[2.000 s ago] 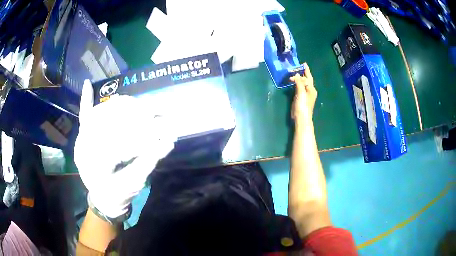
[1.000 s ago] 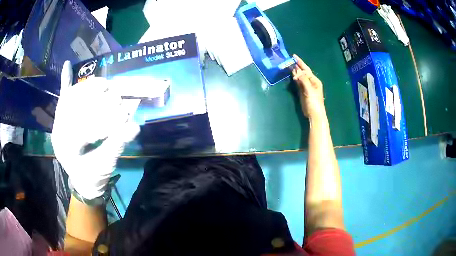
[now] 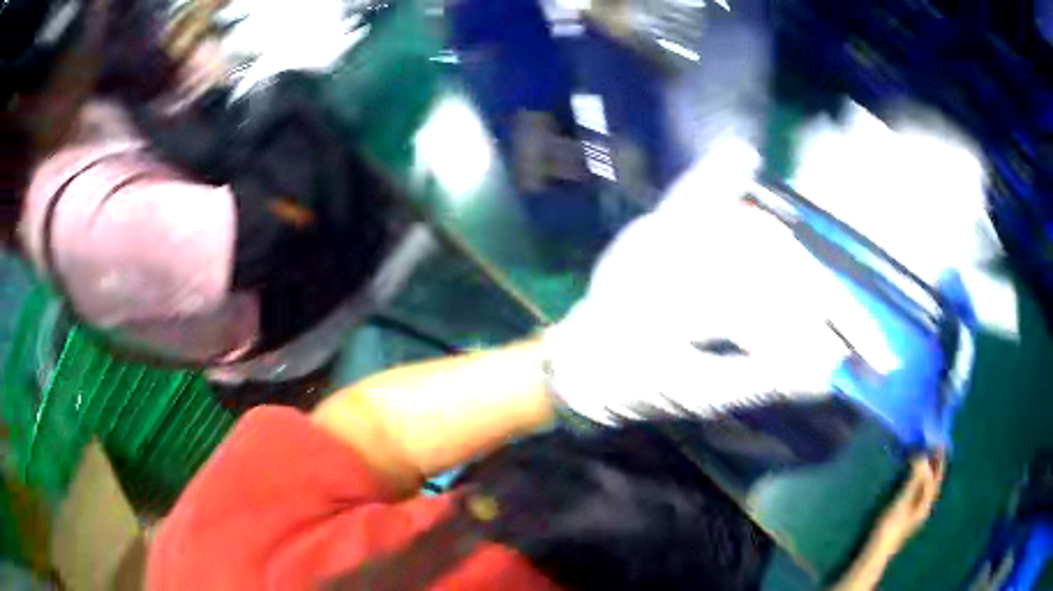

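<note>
The view is strongly blurred. My left hand (image 3: 704, 306), in a white knitted glove, lies over the blue laminator box (image 3: 883, 335) and grips it. The glove covers much of the box. My bare right hand (image 3: 920, 485) is small and blurred, its fingertips at the lower end of a bright blue edge, where the box and the blue tape dispenser (image 3: 956, 329) seem to overlap. Whether its fingers hold tape cannot be seen.
White papers (image 3: 889, 162) lie behind the box on the green table. Dark-blue boxes (image 3: 554, 104) stand at the top middle. A co-worker with a pink sleeve (image 3: 139, 237) and dark apron is at the left, near a green crate (image 3: 127, 398). Another blue box (image 3: 1028, 554) shows lower right.
The view has swung left and tilted. The co-worker and green crate have come into sight. The box and both hands now appear further right. My right hand appears close to the box.
</note>
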